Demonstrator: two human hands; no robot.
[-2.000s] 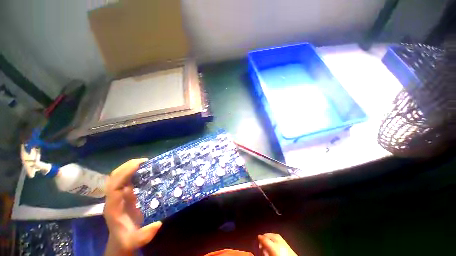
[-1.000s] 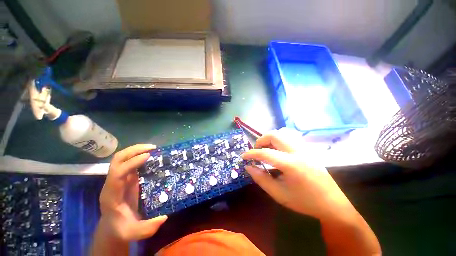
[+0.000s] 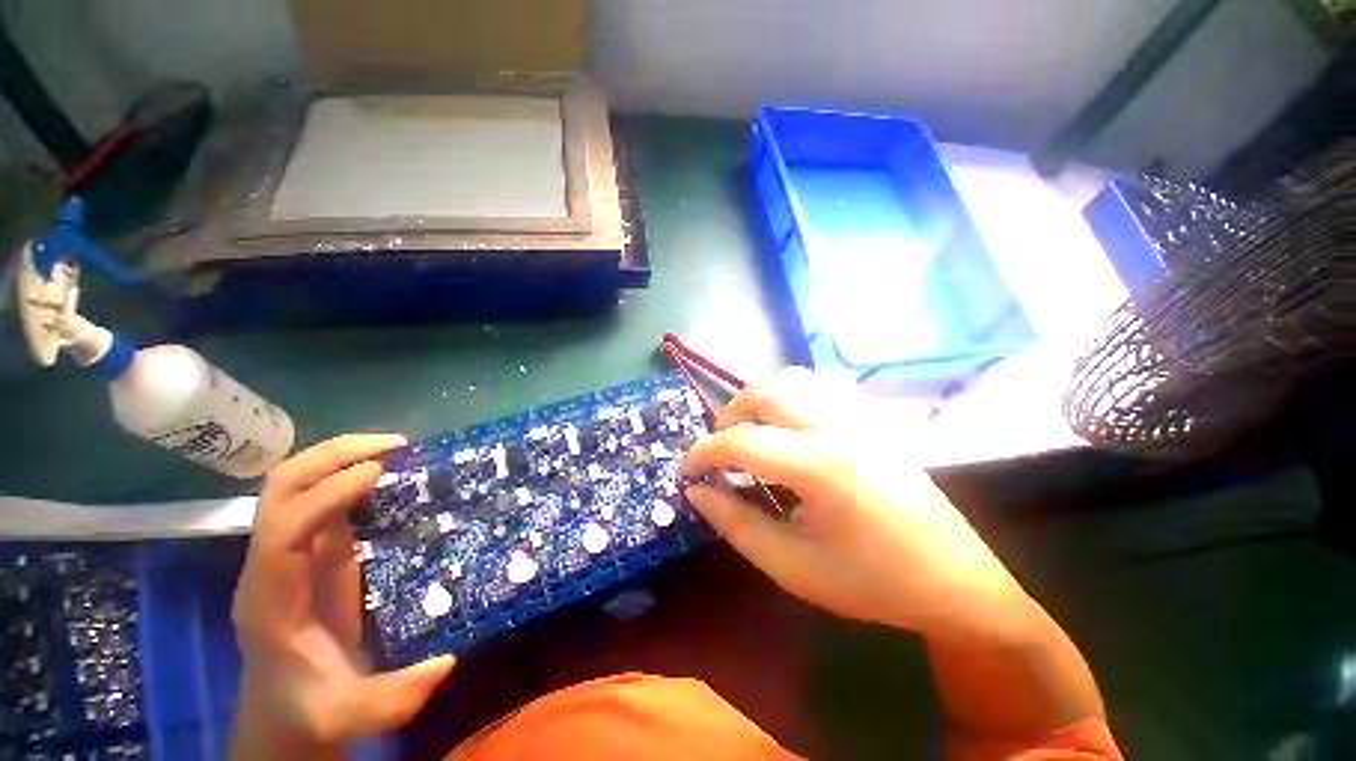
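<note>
A blue circuit board panel [image 3: 528, 513], crowded with silver, dark and round white parts, is held level over the bench's front edge. My left hand [image 3: 320, 595] is shut on its left end, thumb at the lower edge and fingers at the upper edge. My right hand [image 3: 811, 498] is at the panel's right end, its fingertips on the parts near that edge. Red-handled tongs [image 3: 699, 361] lie partly behind my right hand, which hides most of them. Whether the right hand grips the panel or only touches it is hard to tell.
A solder pot [image 3: 424, 245] stands at the back left, a cardboard shield [image 3: 439, 33] behind it. A spray bottle [image 3: 201, 409] leans at left. An open blue bin [image 3: 892, 245] is right of centre. A board-filled bin [image 3: 194, 654] is lower left. A fan guard [image 3: 1138, 387] is at right.
Since two seconds ago my right hand has come up from the lower edge to the panel's right end. Since one second ago the view has shifted slightly; the hands hold about the same pose.
</note>
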